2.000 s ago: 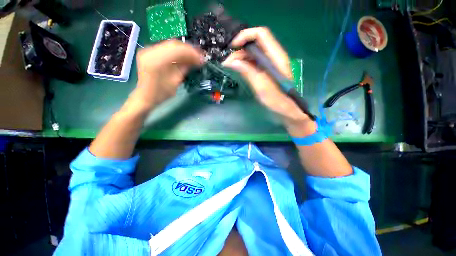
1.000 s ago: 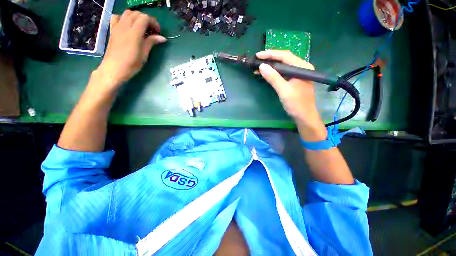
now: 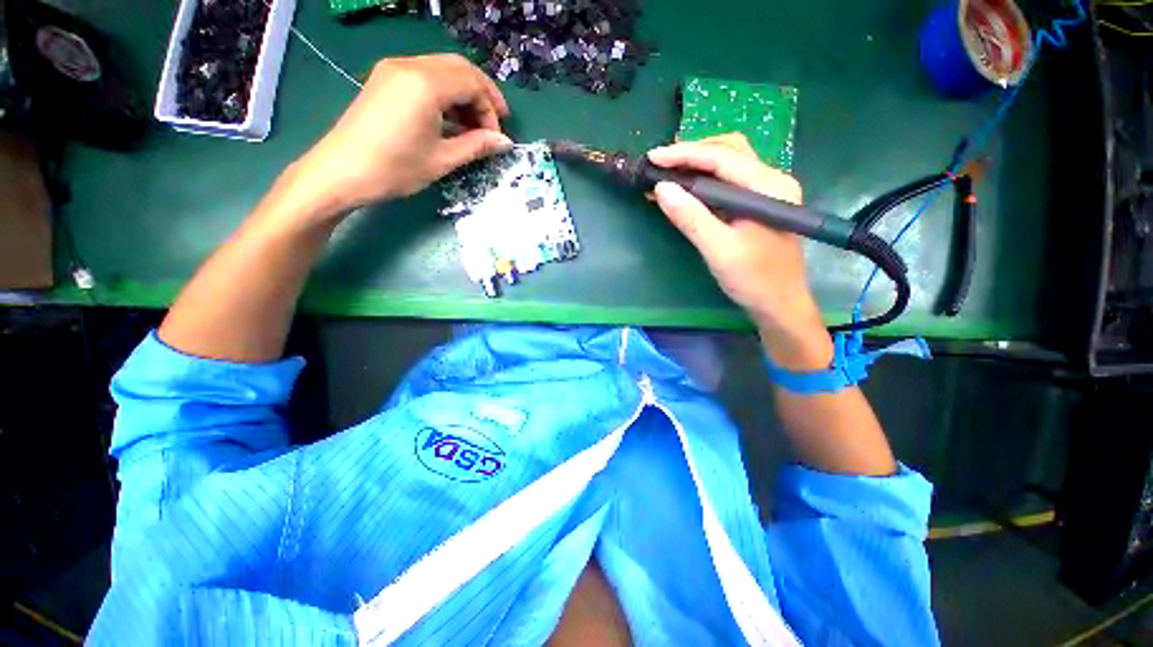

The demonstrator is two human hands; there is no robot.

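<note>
A whitish circuit board (image 3: 516, 223) crowded with parts lies on the green mat, its metal connectors toward me. My right hand (image 3: 733, 215) holds the black soldering iron (image 3: 759, 209) like a pen, its tip at the board's top edge. My left hand (image 3: 407, 133) is above the board's upper left corner, fingertips pinched near the iron tip. Thin solder wire (image 3: 326, 57) runs from the upper left into my left hand. The wire's end at the fingertips is too small to make out. A blue wrist strap (image 3: 822, 373) is on my right wrist.
A green board (image 3: 738, 111) lies behind my right hand. A heap of small black components (image 3: 556, 38) is at the top centre, a white parts tray (image 3: 262, 95) at upper left. Cutters (image 3: 965, 247) and a blue spool (image 3: 955, 53) are at right, a black fan (image 3: 70, 57) at left.
First both hands were over the heap. Then they came apart around the whitish board. Now my left hand has moved right, to the board's top edge by the iron tip.
</note>
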